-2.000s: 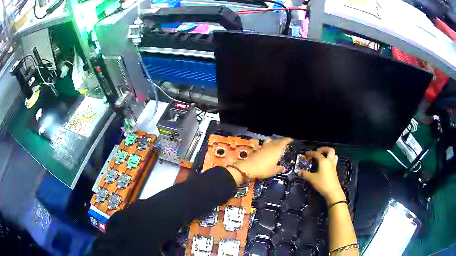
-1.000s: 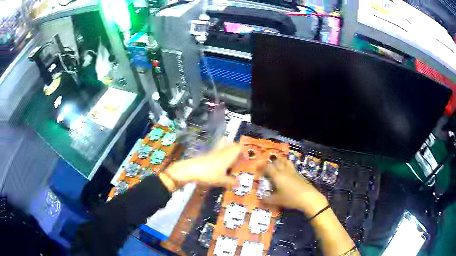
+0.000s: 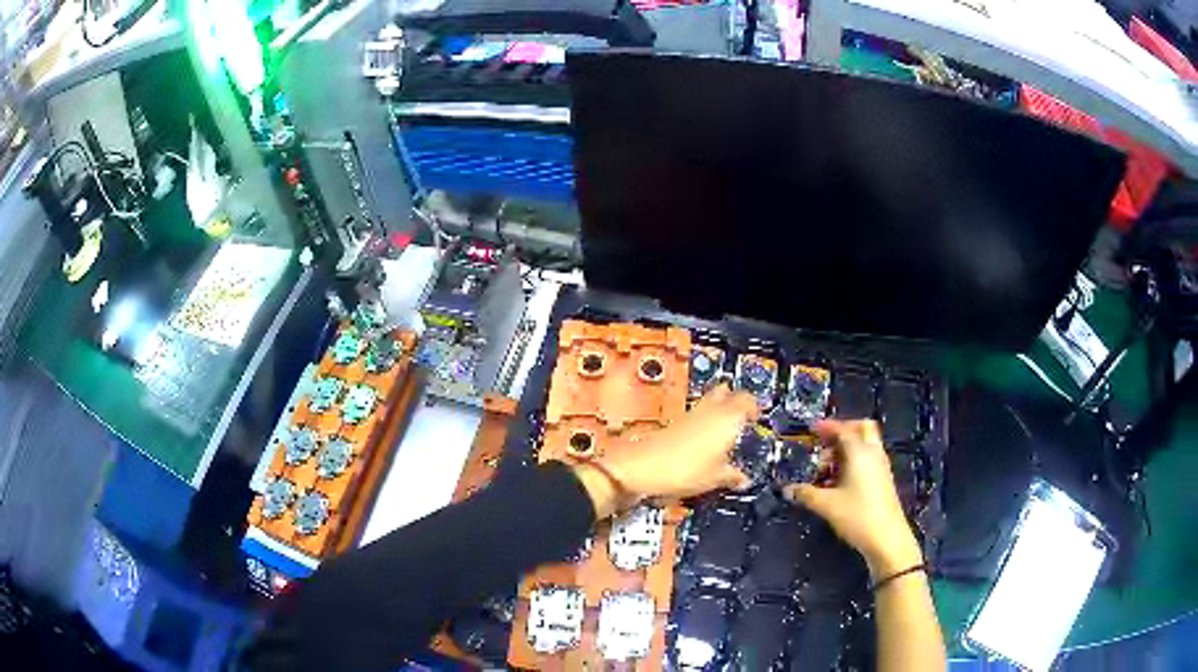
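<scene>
The long orange screw fixture [image 3: 618, 407] lies in front of me; its far seats show dark round holes, and its near seats hold silver modules [image 3: 625, 624]. The black blister tray [image 3: 716, 597] lies to its right, with modules in its far row, one of them here [image 3: 809, 391]. My left hand [image 3: 683, 453] reaches over the fixture with its fingertips on a module in the tray's second row. My right hand [image 3: 847, 479] holds a module [image 3: 798, 460] between thumb and fingers at the pocket beside it. Whether that module is seated is unclear.
A second orange fixture [image 3: 344, 453] with several modules stands on the screwdriving machine's bed at left. A dark monitor-like panel [image 3: 841, 197] stands behind the tray. A white rectangular sheet or lid [image 3: 1041, 578] lies at right. A tray of small parts [image 3: 226, 295] is at far left.
A second ago both hands were over the orange fixture; now they are over the black tray's second row. The fixture's third-row left seat is now bare. The view has shifted.
</scene>
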